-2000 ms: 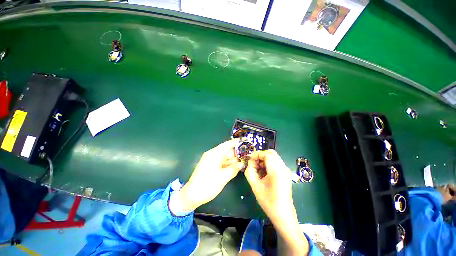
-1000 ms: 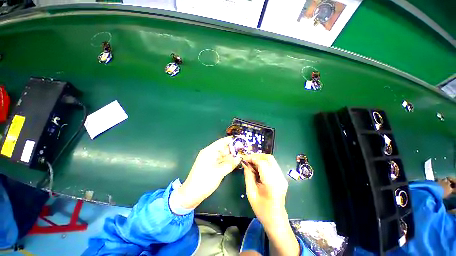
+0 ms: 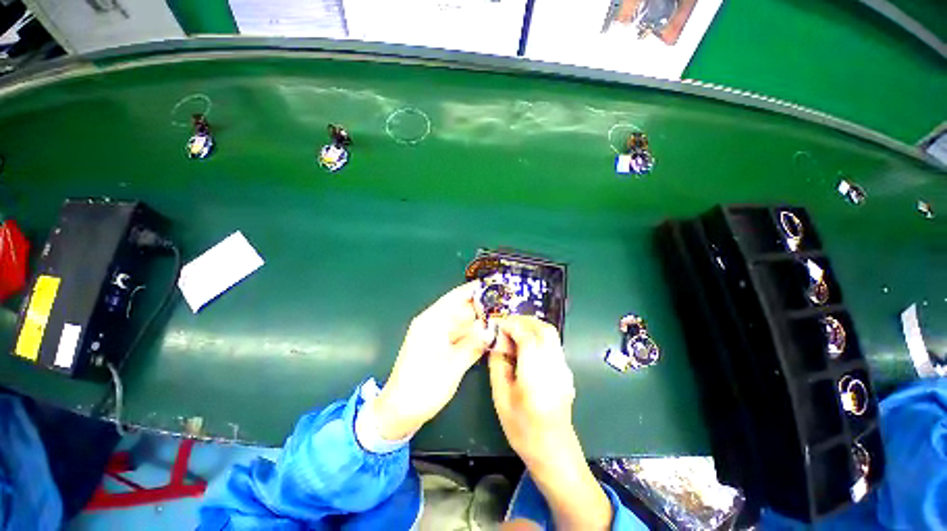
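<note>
My left hand (image 3: 434,347) holds a small round electronic module (image 3: 494,300) between its fingertips, over the left part of the black square parts tray (image 3: 563,296). A brown-copper piece (image 3: 482,269) sticks up from the module. My right hand (image 3: 533,375) has its thumb and fingers pinched together at the module's lower edge; whether a small part or tool is between them cannot be told. Many tiny white parts (image 3: 535,287) lie in the tray. Another module (image 3: 640,348) with a white tag lies on the green bench to the right of my hands.
A black compartment tray (image 3: 763,342) holding ring parts stands at right. Several modules (image 3: 333,155) lie along the belt at the back. A black box (image 3: 78,280) with a cable and a white paper slip (image 3: 221,271) are at left. A clear bag (image 3: 680,493) and a neighbour's blue sleeve are lower right.
The view has shifted slightly. The modules on the belt appear farther left. My hands stay together at the module, with the right fingers now closer beside the left fingertips.
</note>
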